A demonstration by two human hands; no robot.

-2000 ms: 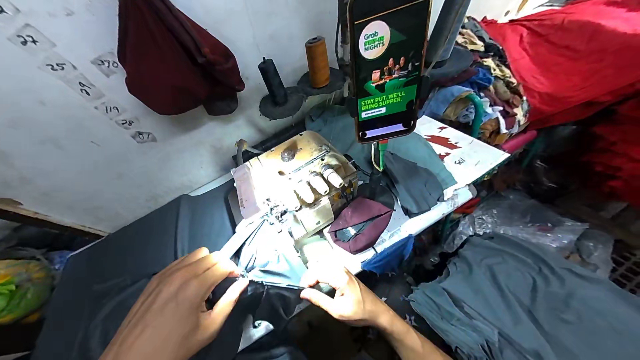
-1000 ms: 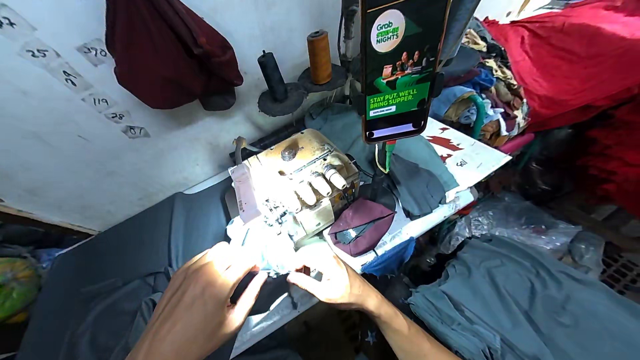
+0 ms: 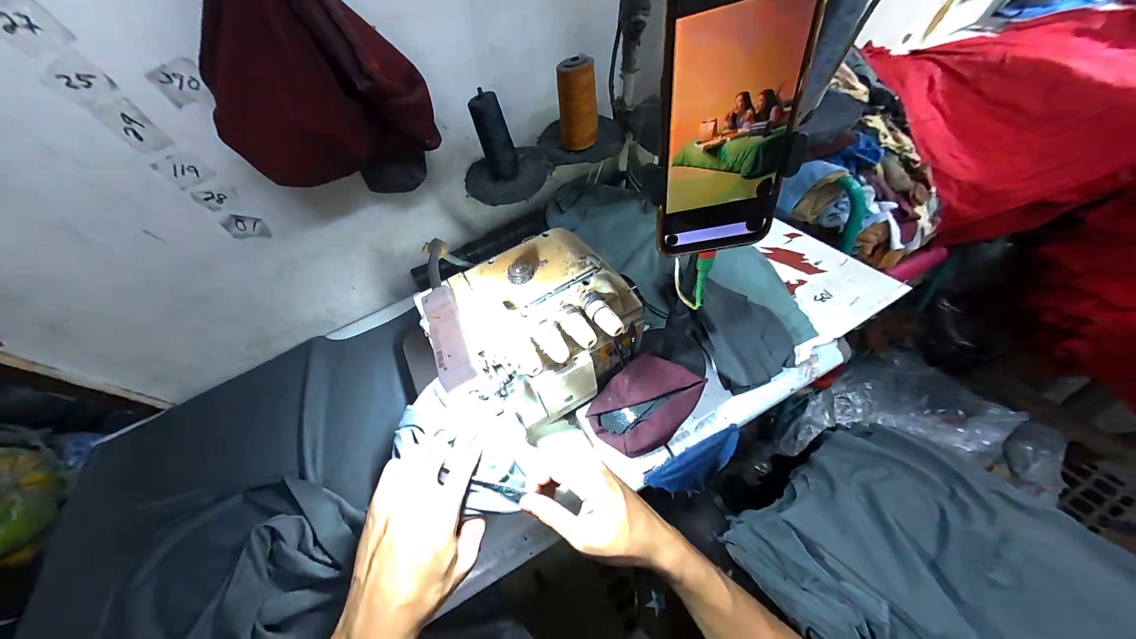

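A worn overlock sewing machine (image 3: 532, 311) stands on the table, its needle area washed out by bright light. Grey fabric (image 3: 497, 484) lies bunched just in front of it. My left hand (image 3: 413, 524) rests on the left part of this fabric, fingers stretched toward the machine. With thumb and fingers close together, my right hand (image 3: 595, 515) grips the fabric's right edge. A maroon fabric pouch (image 3: 648, 404) with something dark inside sits right of the machine. More dark grey cloth (image 3: 266, 550) lies heaped left of my left hand.
Behind the machine are a dark thread cone (image 3: 493, 133) and an orange-brown thread cone (image 3: 578, 102). A mounted phone (image 3: 741, 124) hangs above the table. Maroon cloth (image 3: 311, 98) hangs on the wall. Grey fabric (image 3: 941, 532) is piled at right, below red cloth (image 3: 1021, 115) and mixed scraps.
The fabric, stretched between my hands two seconds ago, is now bunched close to the machine's front. My left hand lies flatter on it. The phone's picture has changed.
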